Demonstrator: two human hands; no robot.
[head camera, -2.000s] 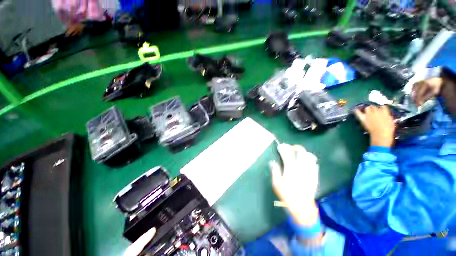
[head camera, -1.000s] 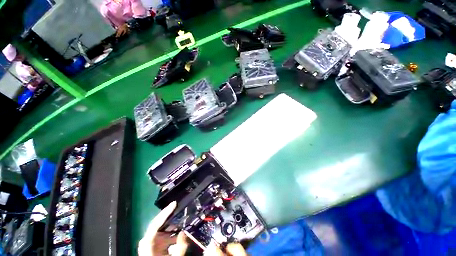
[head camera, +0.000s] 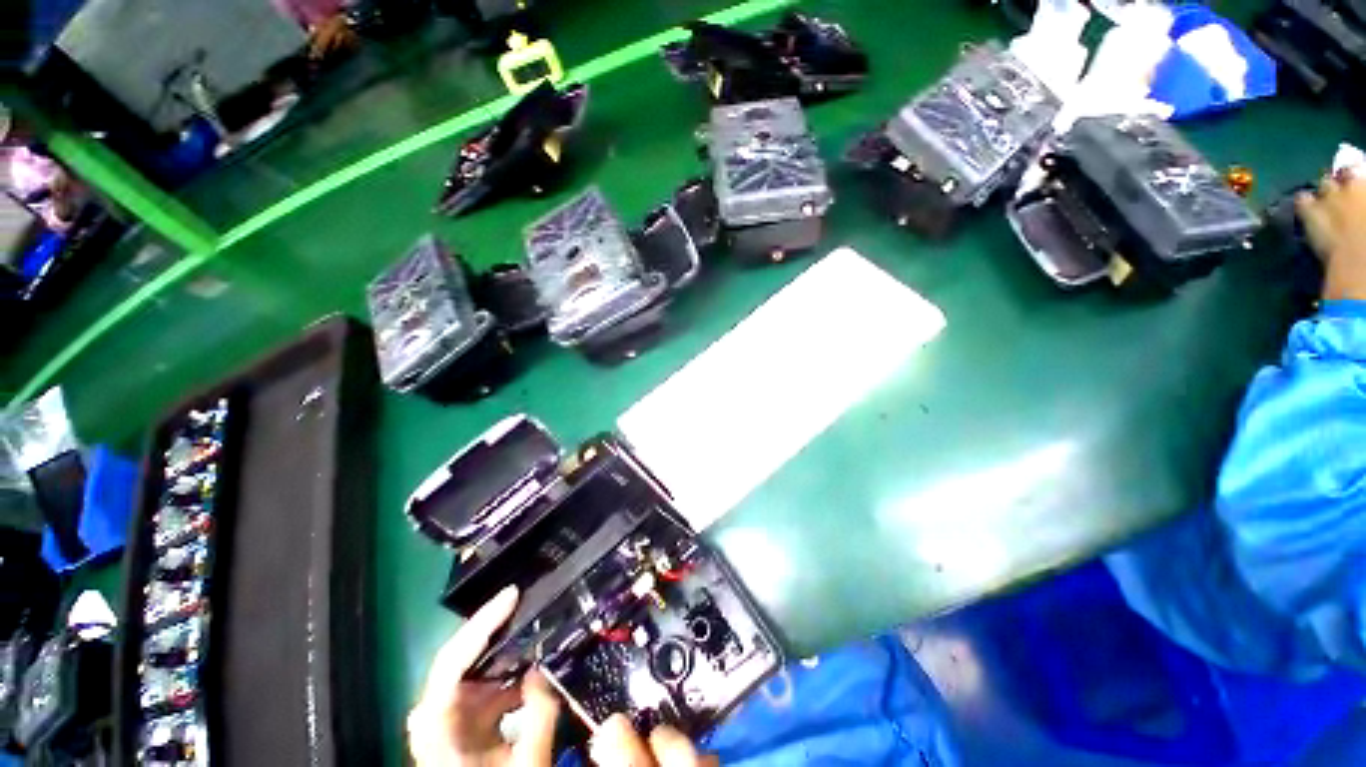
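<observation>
An open black camera housing (head camera: 659, 629) lies near the bottom centre, with circuit parts, red wires and dark rings inside. Its latch cover (head camera: 487, 480) with a pale rim stands open at the upper left end. My left hand (head camera: 480, 697) holds the housing by its lower left side, thumb along the edge. My right hand (head camera: 647, 743) is at the housing's lower edge, cut off by the picture's bottom; only some fingers show, and whether they grip anything is hard to tell. A white sheet (head camera: 787, 382) lies beside the housing's upper right.
A long black parts tray (head camera: 285, 555) with boards in one column is at left. Grey camera units (head camera: 587, 270) stand in a row behind the sheet. A yellow-framed tag (head camera: 529, 63) is at the green line. Another person's blue sleeve (head camera: 1303, 480) and hand are at right.
Since the oldest frame my right hand has come from beyond the white sheet down to the housing's lower edge. The view has shifted, showing more of the tray. Over the last second both hands stay at the housing.
</observation>
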